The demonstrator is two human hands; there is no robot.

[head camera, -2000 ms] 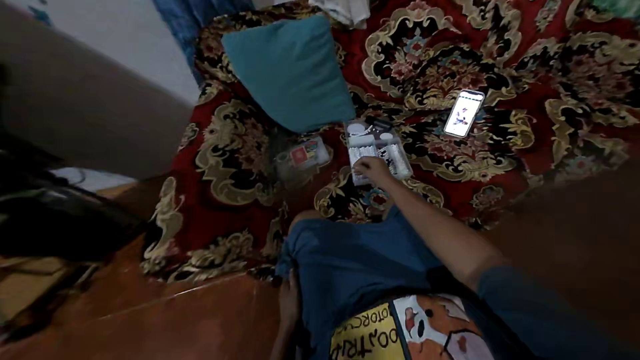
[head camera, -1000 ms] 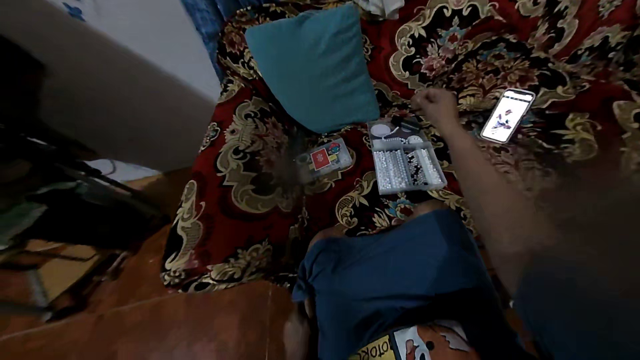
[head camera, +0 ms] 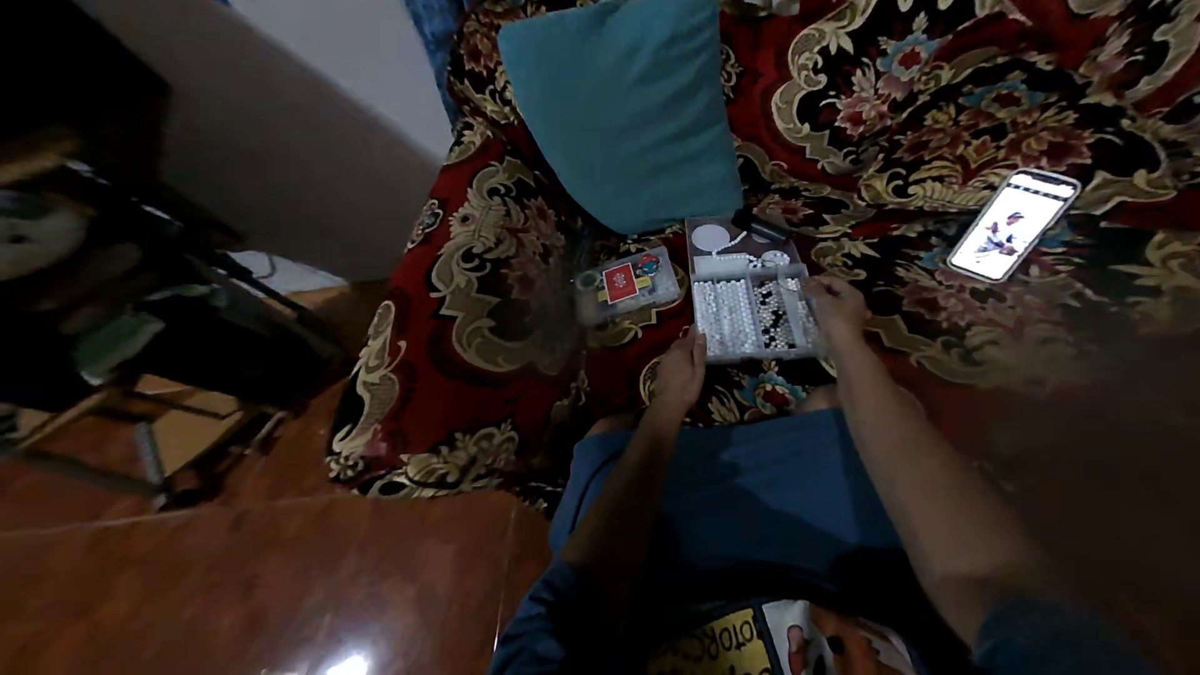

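A clear plastic compartment box of beads (head camera: 727, 317) lies open on the patterned sofa cover in front of me. Its compartments hold white beads and a mix of black and white ones, and the lid side behind them bears a white disc and a bead strand. My left hand (head camera: 682, 367) touches the box's left front edge. At its right edge is my right hand (head camera: 837, 305), fingers bent against the rim; whether they grip it is not clear. A second clear plastic case (head camera: 628, 286) with a red card in it lies just left of the box.
A teal cushion (head camera: 626, 112) leans behind the box. To the right a lit smartphone (head camera: 1014, 225) lies on the floral sofa cover (head camera: 506, 281). At the left, dark cluttered furniture stands on the reddish tiled floor (head camera: 234, 572).
My left hand has come up from beside my leg to the bead box. My right hand, above the box a second ago, has come down to its right edge.
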